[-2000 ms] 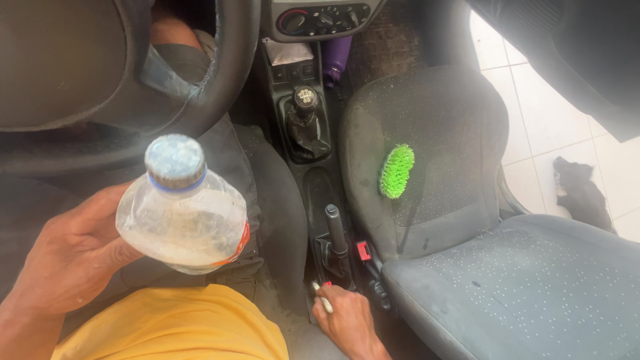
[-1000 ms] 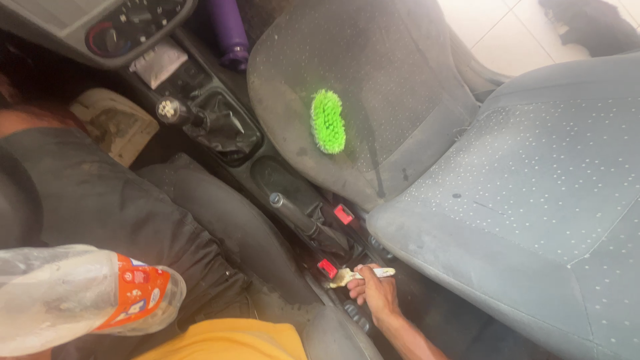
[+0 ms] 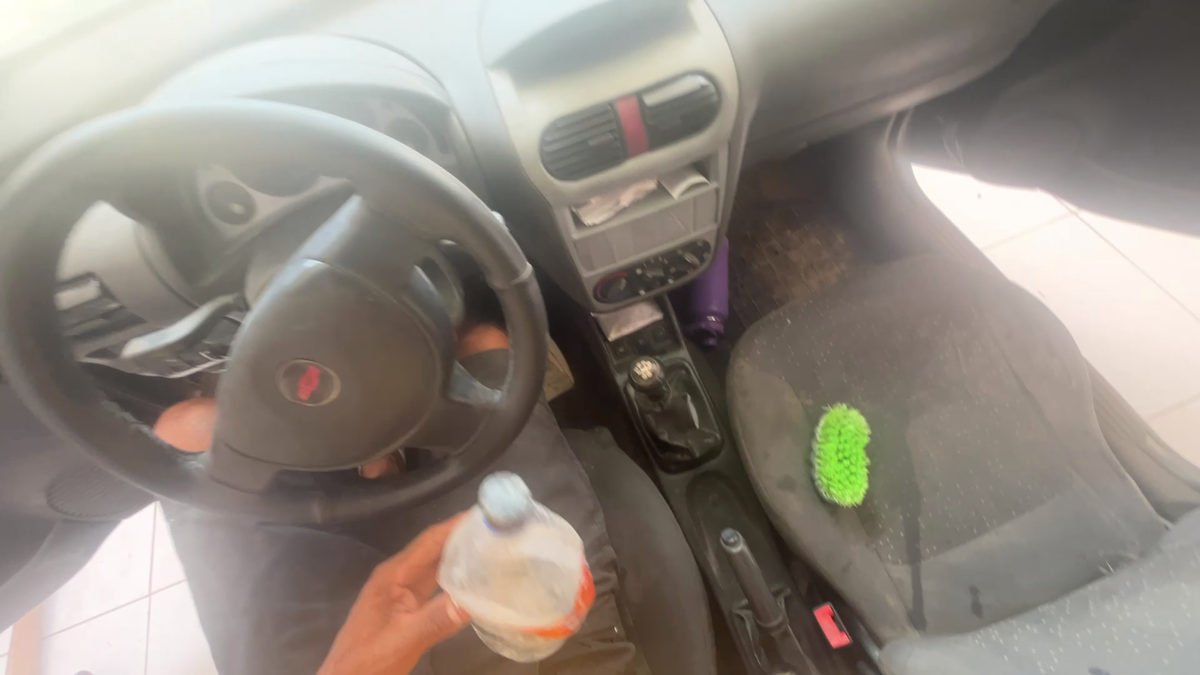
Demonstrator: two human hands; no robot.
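Note:
My left hand is closed around the side of a clear plastic bottle with an orange label and a capped top, held upright over my lap below the steering wheel. My right hand is out of view. A bright green bristly brush lies on the dark fabric passenger seat, near its inner edge. Between the seats are the gear lever and the handbrake lever, with a red seat-belt buckle beside the latter.
The dashboard centre console holds papers in its slot. A purple bottle stands in the passenger footwell beside the console. The passenger door is open onto a tiled floor, and tiles also show at the lower left.
The view has swung up toward the dashboard. My right hand, which held a light-handled brush beside the seat-belt buckles, has left the view. The bottle, tilted sideways a second ago, is upright.

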